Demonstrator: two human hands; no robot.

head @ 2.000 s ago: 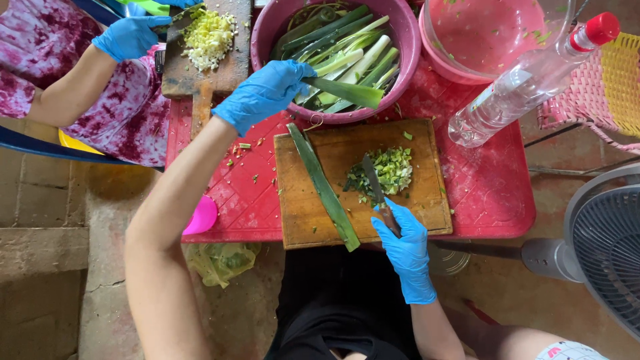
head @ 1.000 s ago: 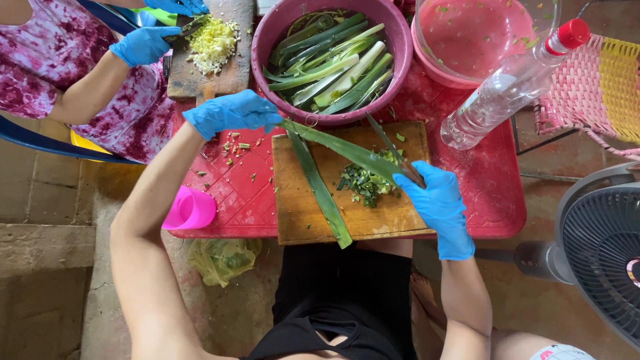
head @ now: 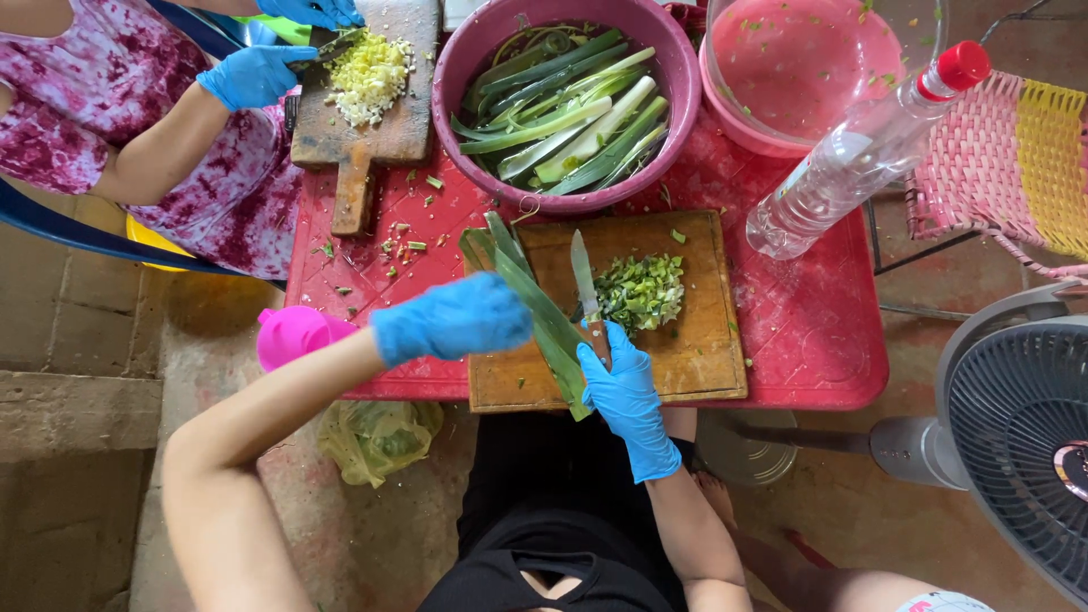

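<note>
My right hand (head: 625, 391), in a blue glove, grips the wooden handle of a knife (head: 583, 276) whose blade points up and away. Its fingers also touch the edge of a long green leek leaf (head: 544, 319), which slants over the left part of a wooden cutting board (head: 701, 357). My left hand (head: 463, 319), gloved too, is blurred and hovers by the leaf's left side; whether it holds anything cannot be told. Chopped greens (head: 642, 293) lie in a pile right of the blade. Just beyond the board stands a purple basin (head: 565, 200) of cut leek pieces in water.
At the upper left a co-worker's gloved hands (head: 255, 78) work with a knife over another board (head: 353, 191). A pink cup (head: 297, 336) stands at the table's left edge. A plastic bottle (head: 841, 174), pink tub (head: 748, 136) and fan (head: 1020, 425) are on the right.
My left hand has moved down from beside the basin to the left side of the board. My right hand has come lower, and the leaf once stretched between both hands now slants down across the board.
</note>
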